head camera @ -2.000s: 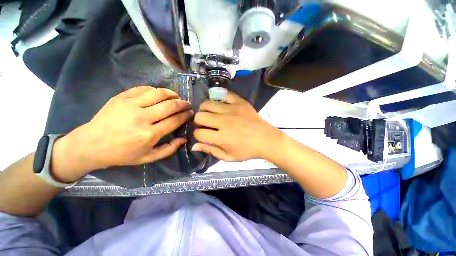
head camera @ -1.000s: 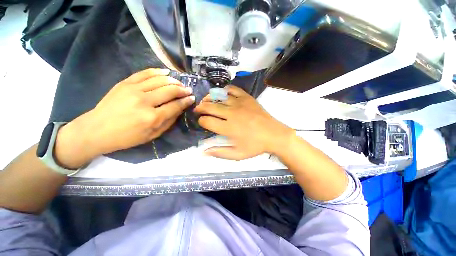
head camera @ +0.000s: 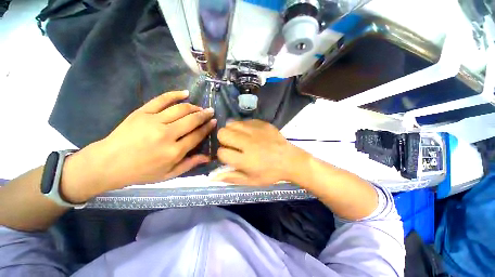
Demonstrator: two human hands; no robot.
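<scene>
A charcoal-black garment panel (head camera: 116, 81) lies on the white table and runs under the sewing machine head (head camera: 252, 32). My left hand (head camera: 157, 138) lies on the panel, its fingertips at the left side of a stitched seam (head camera: 211, 108). My right hand (head camera: 260, 151) is on the seam's right side, its fingers curled on the cloth edge, thumb low. The presser foot area (head camera: 217, 81) is just beyond my fingertips. The tension knob (head camera: 248, 101) sits above my right hand. The cloth under my palms is hidden.
A ruler strip (head camera: 195, 200) runs along the table's front edge. A black strip bundle (head camera: 380, 146) lies beside the control box (head camera: 432, 157) at right, with a dark thread reaching it. A blue crate (head camera: 415, 213) and blue cloth (head camera: 469, 227) are below right.
The near cloth edge no longer shows spread below my hands. The seam now lies straight towards me from the presser foot. Both hands sit slightly lower, and the machine head appears shifted right in view.
</scene>
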